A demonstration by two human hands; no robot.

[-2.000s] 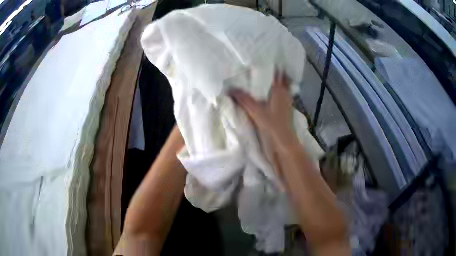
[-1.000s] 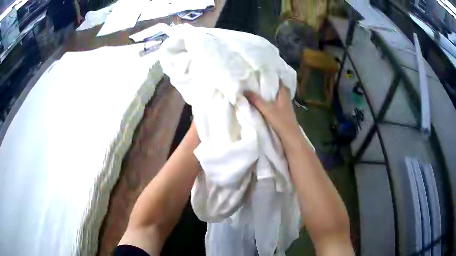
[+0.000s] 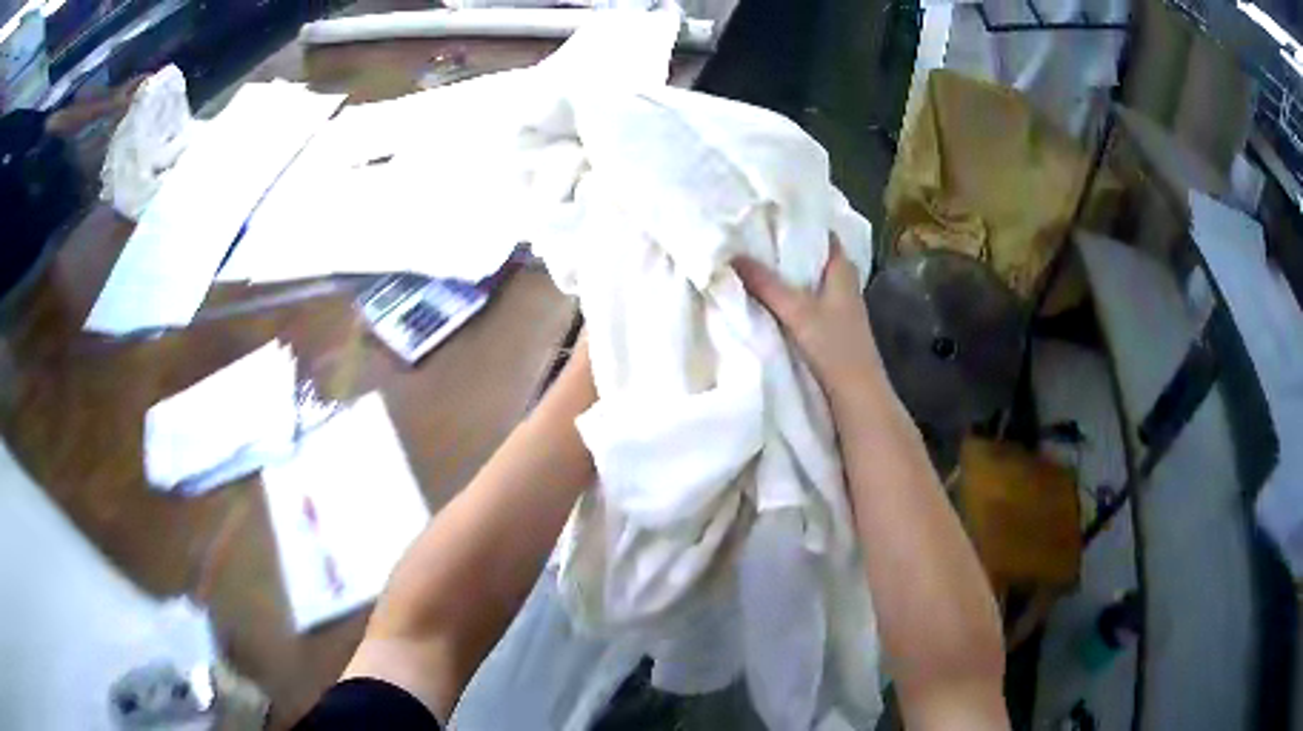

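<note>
A large crumpled bundle of cream-white fabric (image 3: 686,343) is in front of me in the middle of the view, with loose ends hanging down. My right hand (image 3: 812,307) grips its right side, with the fingers partly in the folds. My left forearm reaches to the bundle's left side, but my left hand is hidden behind the fabric. The bundle hangs in the air beside the right edge of a brown wooden table (image 3: 486,357).
White paper sheets (image 3: 357,186), a calculator-like object (image 3: 422,314), a notepad (image 3: 343,507) and a long pale roll (image 3: 415,26) lie on the table. White fabric layers (image 3: 57,614) are at lower left. A yellow-brown sack (image 3: 986,172), a round grey object (image 3: 943,343) and a wooden stool (image 3: 1017,514) stand right.
The view has moved forward along the table with the bundle still held. The stacked layers have slid to the lower left, and the papers and sack are now nearer.
</note>
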